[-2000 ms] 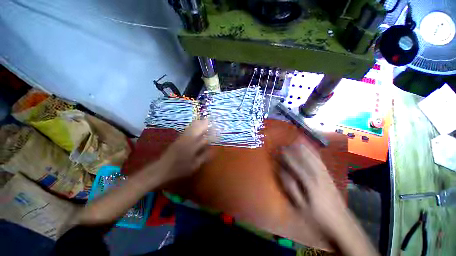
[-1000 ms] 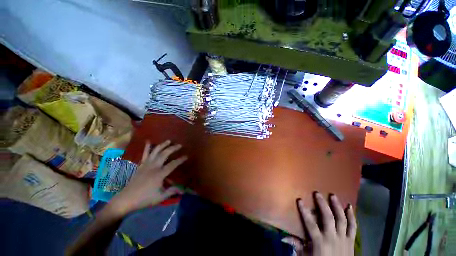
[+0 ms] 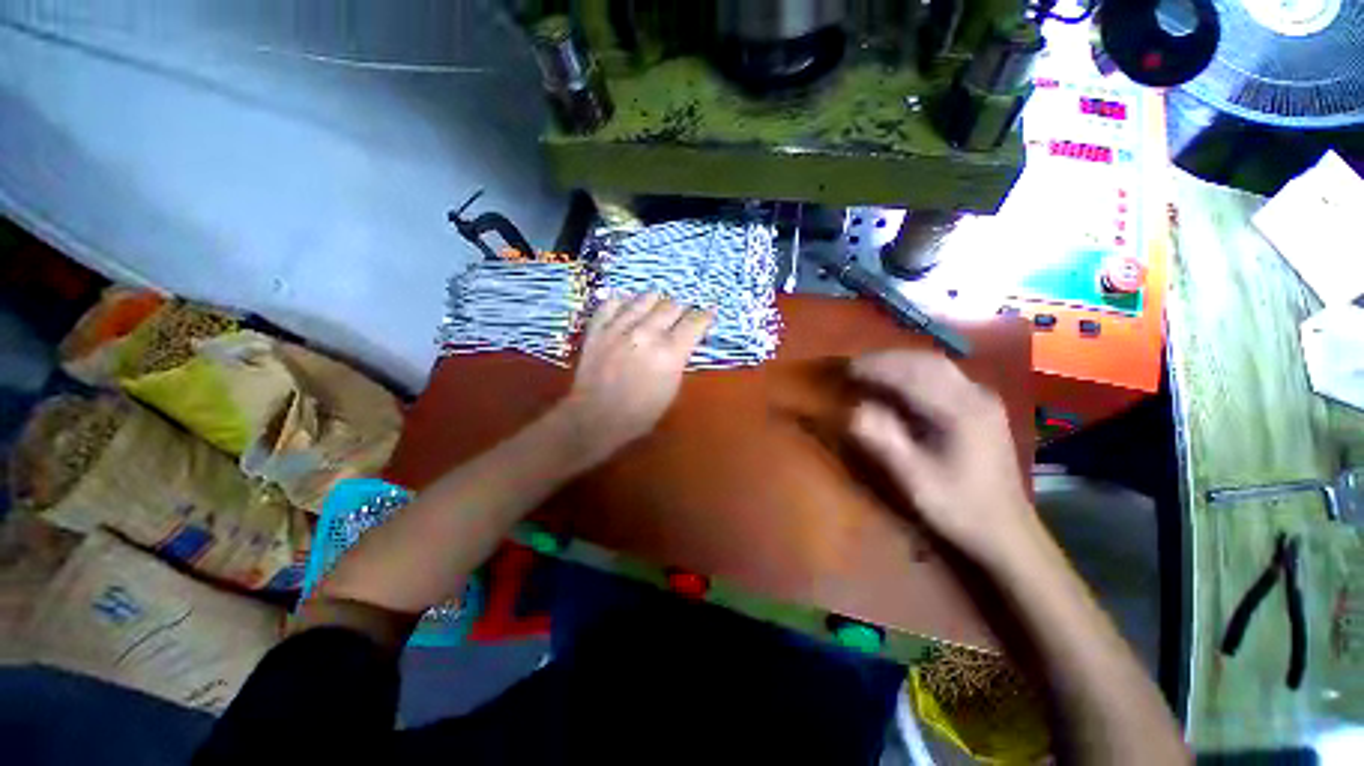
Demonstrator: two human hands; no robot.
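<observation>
Two stacks of thin silvery rods lie at the rear left of the reddish-brown board [image 3: 703, 479]. My left hand [image 3: 640, 359] rests on the front left part of the right stack [image 3: 718, 270], fingers over the rods; whether it grips any is hidden. The left stack [image 3: 509, 311] has yellow tips on its right side. My right hand [image 3: 928, 434] is over the right part of the board, blurred, fingers curled; I cannot tell if it holds anything. A narrow grey loading bar [image 3: 898, 302] lies diagonally behind it.
The green press head [image 3: 778, 142] stands above the rear. A black clamp [image 3: 489, 228] is behind the left stack. A blue basket [image 3: 347, 516] is at left, an orange control box [image 3: 1100, 352] at right. Red and green buttons line the front edge. Pliers [image 3: 1272, 614] lie on the right bench.
My left hand has moved from the board's front left onto the right stack. My right hand has lifted from the front right edge and moved up and inward. The view has shifted.
</observation>
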